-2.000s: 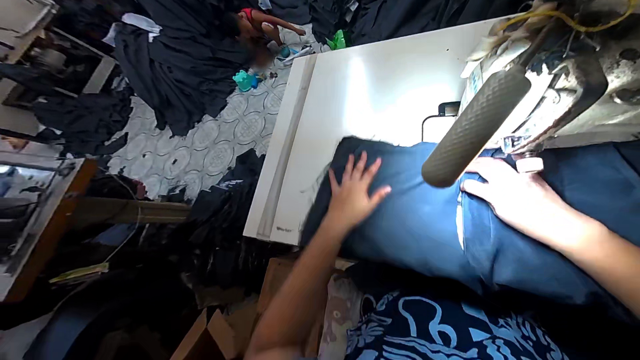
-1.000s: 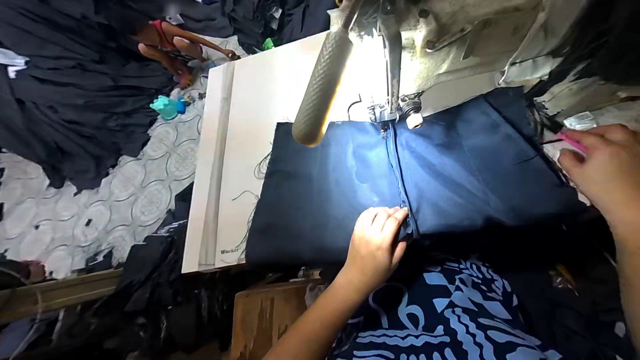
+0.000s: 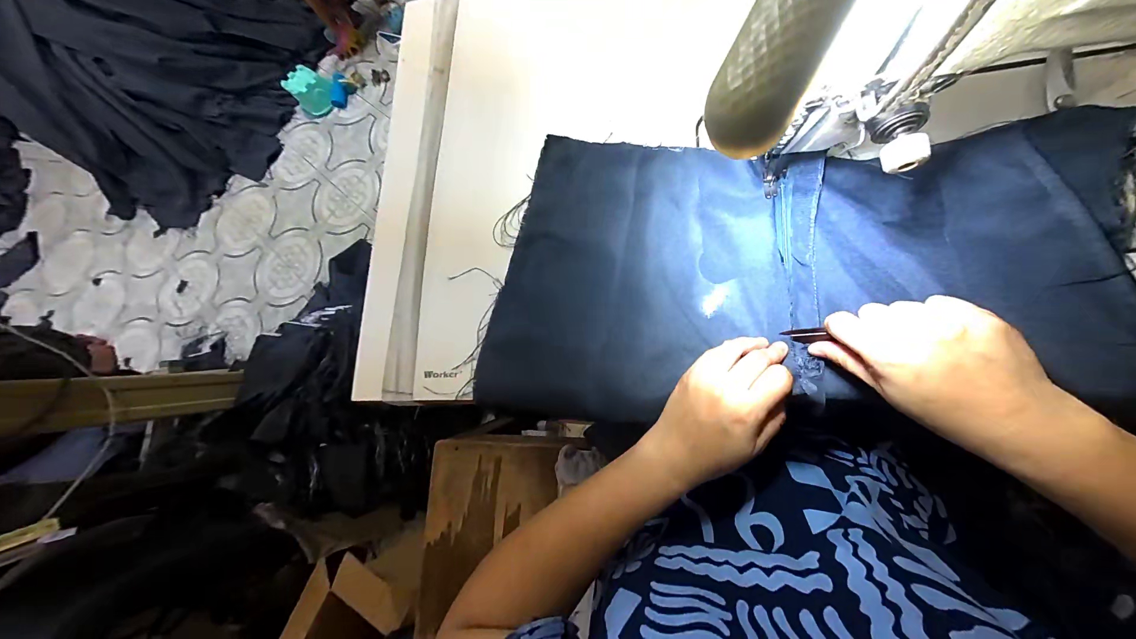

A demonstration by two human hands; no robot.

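Observation:
Dark navy fabric (image 3: 621,266) lies across the sewing machine table, with a narrow seam strip (image 3: 804,240) running from the presser foot (image 3: 770,182) toward my body. My left hand (image 3: 732,399) pinches the fabric at the near end of that strip. Just to its right, my right hand (image 3: 932,364) holds a small dark pointed tool (image 3: 806,335), its tip at the seam; most of the tool is hidden in the fist, so its kind cannot be told. Above the fabric hang the machine's textured grey lever (image 3: 772,75) and a white-tipped knob (image 3: 905,153).
The white tabletop (image 3: 524,80) has loose threads near its left edge. Dark cloth (image 3: 160,89) and a turquoise toy (image 3: 309,90) lie on the patterned floor at left. Below the table are a wooden drawer (image 3: 488,506) and an open cardboard box (image 3: 355,595).
My right hand has come in from the far right to the seam, beside my left hand. Two seconds ago both hands lay on the fabric, the left with spread fingers.

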